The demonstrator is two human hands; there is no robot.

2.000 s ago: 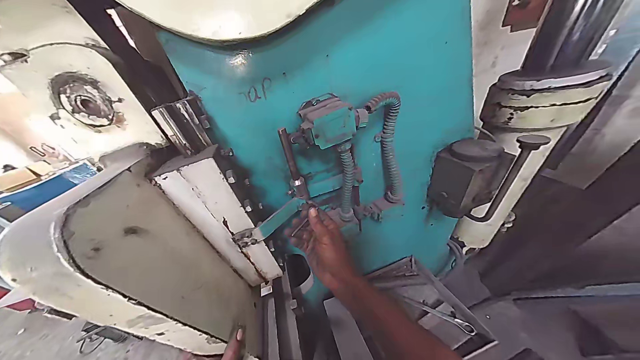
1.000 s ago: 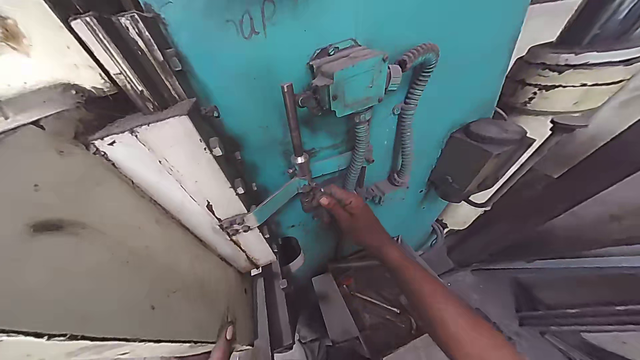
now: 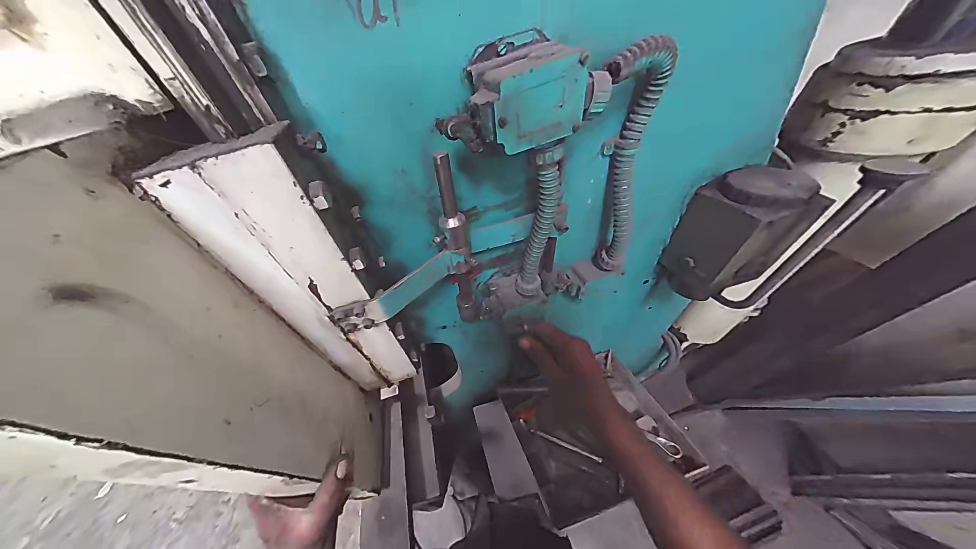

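Note:
My right hand (image 3: 560, 358) is just below a lower switch box (image 3: 515, 293) on a teal machine panel (image 3: 366, 99); its fingers are curled, and whether something small is between them cannot be told. Up and left of it stands a metal rod (image 3: 446, 191) with a collar, joined to a teal flat bracket arm (image 3: 412, 288) bolted to a white slide cover (image 3: 259, 236). An upper switch box (image 3: 537, 99) has ribbed flexible conduit (image 3: 640, 114) running down. My left hand (image 3: 313, 511) touches the lower edge of the large greyish machine casting (image 3: 191, 328) with its thumb up.
Below my right hand lies an open metal tray (image 3: 663, 404) holding tools, among them a spanner (image 3: 564, 442). At right are a dark motor-like box (image 3: 740, 229) and a cream column (image 3: 877, 99). Bolts line the slide's edge, and a bare metal bar (image 3: 507, 450) lies low in the middle.
My right hand has left the lower end of the rod and bracket and moved down and right. My left hand stays at the casting's lower edge. The view has come closer.

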